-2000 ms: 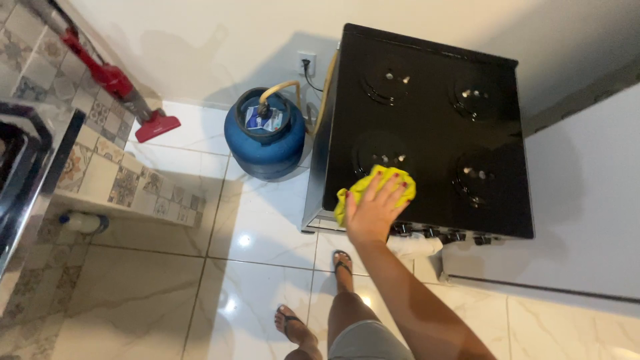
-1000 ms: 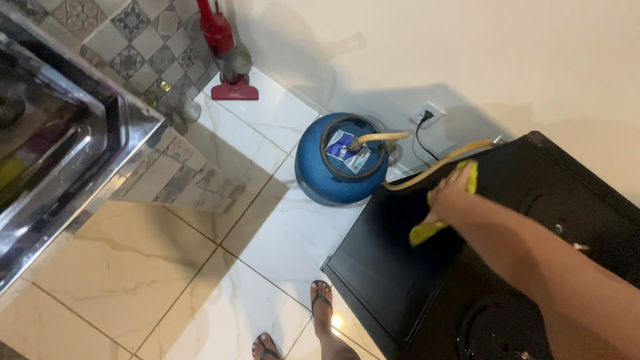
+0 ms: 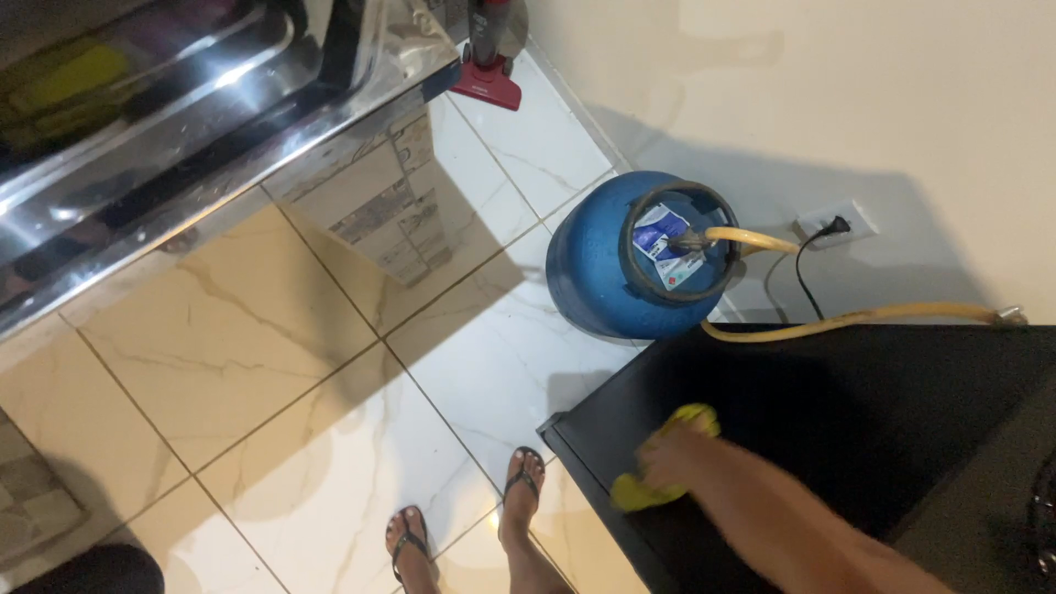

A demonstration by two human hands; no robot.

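Observation:
My right hand (image 3: 681, 458) grips a yellow cloth, pressed against the black side panel (image 3: 792, 396) of the stove. The cloth (image 3: 648, 493) shows on both sides of the hand, which is slightly blurred. My forearm comes in from the lower right and covers part of the panel. A corner of the black stovetop (image 3: 1002, 503) with part of a burner shows at the right edge. My left hand is not in view.
A blue gas cylinder (image 3: 594, 264) stands beside the stove, its yellow hose (image 3: 874, 313) running behind it. A black plug sits in the wall outlet (image 3: 854, 223). A red floor vacuum head (image 3: 488, 85) and a shiny metal sink (image 3: 272, 136) lie to the left. My sandaled feet are below.
My right hand with the yellow cloth has gone from the stovetop to the stove's side panel, then along it toward the front edge. The view has shifted and turned.

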